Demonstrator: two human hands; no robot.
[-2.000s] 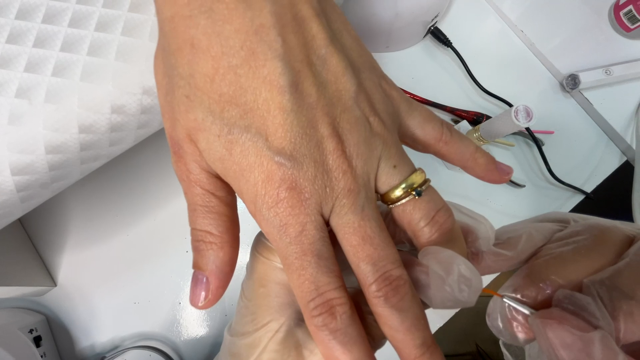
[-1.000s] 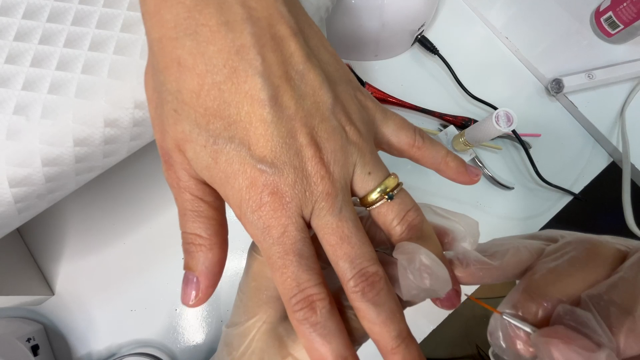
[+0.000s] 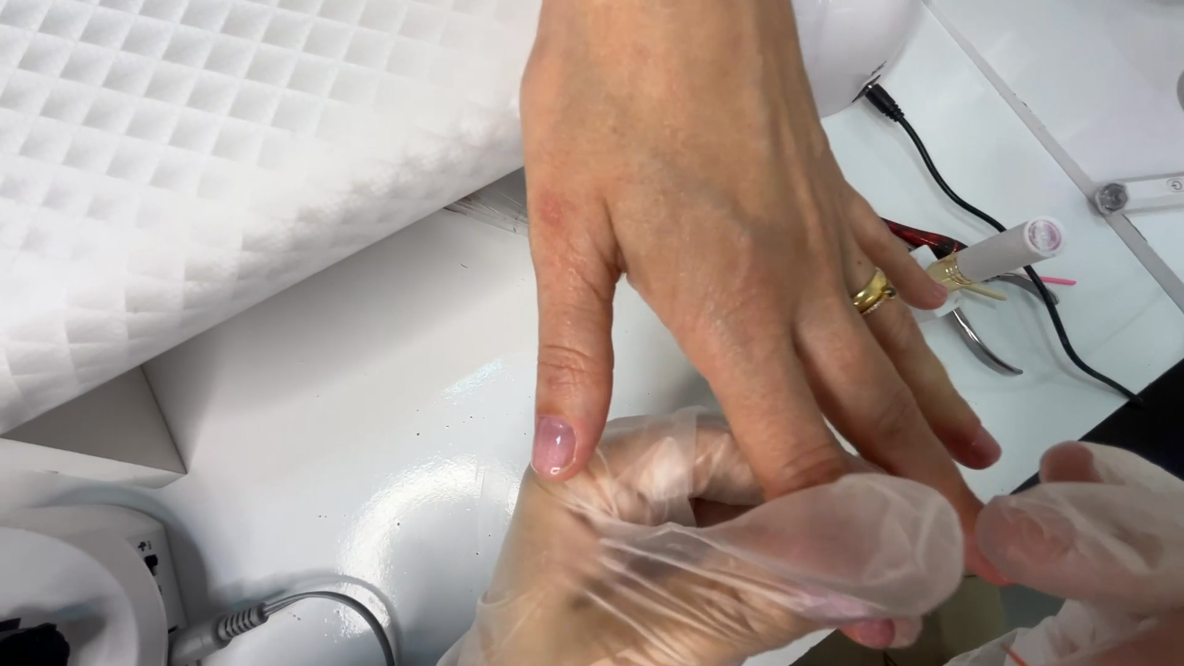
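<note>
Another person's hand [image 3: 703, 240], palm down, reaches in from the top with pink nails and gold rings [image 3: 874, 292]. My left hand [image 3: 721, 555], in a thin translucent glove, lies beneath its fingers, the thumb laid over the index finger. My right hand [image 3: 1091, 546], gloved alike, is at the lower right with a fingertip touching or close beside that person's middle finger. Only a short orange tip of the thin brush [image 3: 1016, 657] shows at the bottom edge by my right hand; the rest is hidden.
A white quilted cushion [image 3: 231, 139] fills the upper left. At the right lie a white-capped bottle [image 3: 1008, 252], metal nippers [image 3: 985, 347] with red handles and a black cable [image 3: 943, 185]. A white device [image 3: 83, 573] with a grey plug [image 3: 217, 634] stands at the lower left.
My left hand has moved from the ringed finger to the other person's index finger. That person's hand has shifted and turned. The brush in my right hand has dropped mostly out of view.
</note>
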